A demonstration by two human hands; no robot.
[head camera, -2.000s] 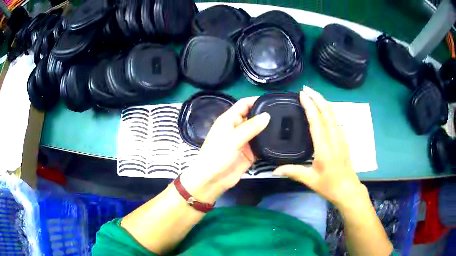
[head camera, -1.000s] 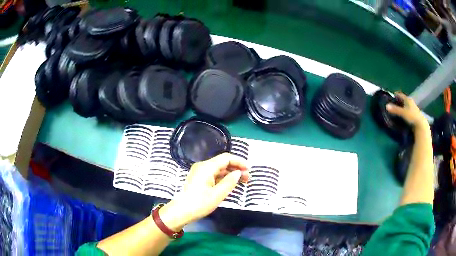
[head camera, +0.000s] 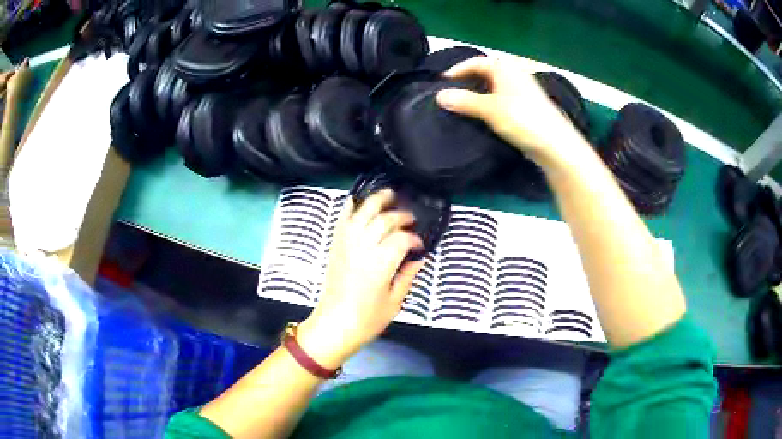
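Note:
My right hand (head camera: 497,103) grips the upper right edge of a black moulded shell (head camera: 429,129), held over the shells in the middle of the bench. My left hand (head camera: 369,257) has its fingers on the left side of another black shell (head camera: 433,214), which is over the sticker sheet; the fingers hide part of it. The white sticker sheet (head camera: 562,249) lies along the front edge with columns of thin black arcs. My right forearm covers part of its right side.
Overlapping rows of black shells (head camera: 296,129) fill the back left. A stack of shells (head camera: 647,150) stands right of my right forearm, with loose black parts (head camera: 754,244) at far right. A cardboard box (head camera: 99,210) is at left; a blue crate (head camera: 129,360) with clear plastic is below.
The shell held between both hands earlier is gone from them. My right hand has come back from the far right to the middle with a shell. My left hand has moved onto the shell at the sheet.

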